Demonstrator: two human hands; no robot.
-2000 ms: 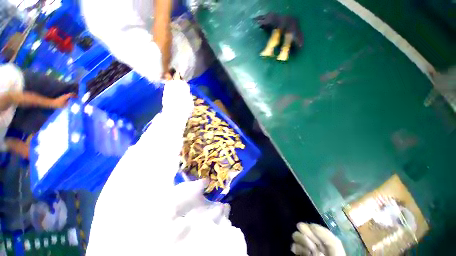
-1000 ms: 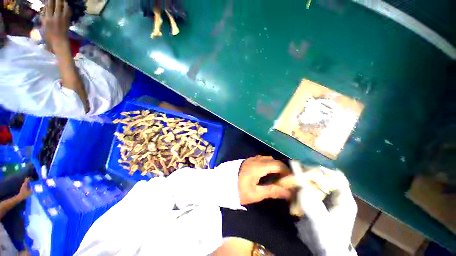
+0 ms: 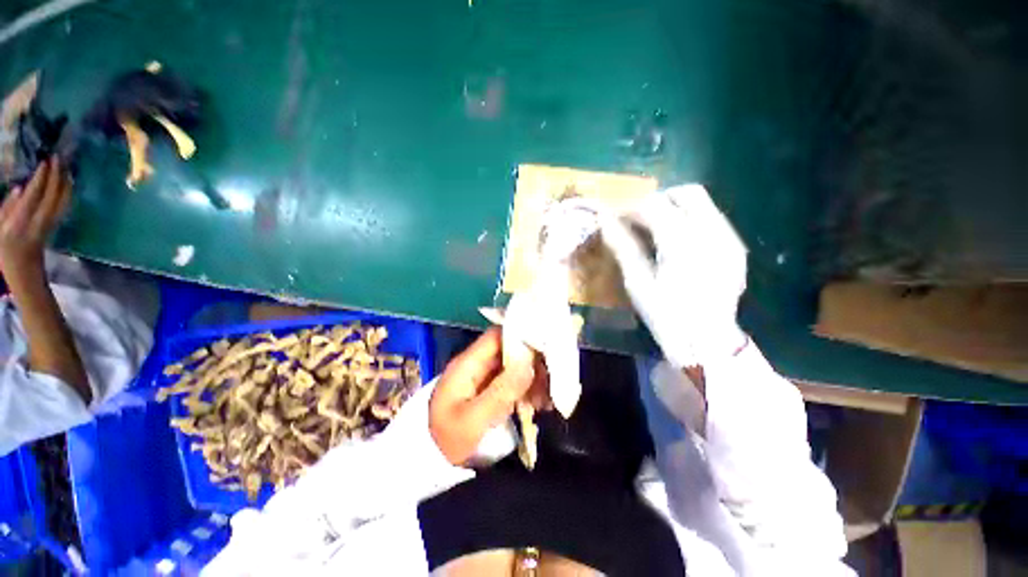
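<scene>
My left hand (image 3: 479,394), bare, holds pale leg parts (image 3: 526,434) over my lap at the bench edge. A bright white shape beside its fingers is overexposed, so its outline is unclear. My right hand (image 3: 685,271), in a white glove, is over the right side of the tan cardboard glue pad (image 3: 609,282), with fingers bent toward the white glue patch (image 3: 572,225). Whether it holds a thin applicator cannot be told. The pad lies flat on the green bench.
A blue crate (image 3: 424,355) heaped with tan legs (image 3: 293,394) stands at lower left. A black piece with yellow-tan legs (image 3: 138,150) lies on the bench at upper left. Another person's hand (image 3: 34,220) is at the left edge. A brown carton (image 3: 924,327) is at right.
The view has turned, so the pad is nearer the centre. My hands were together over my lap; now my gloved right hand is apart, at the pad. My left hand still holds leg parts.
</scene>
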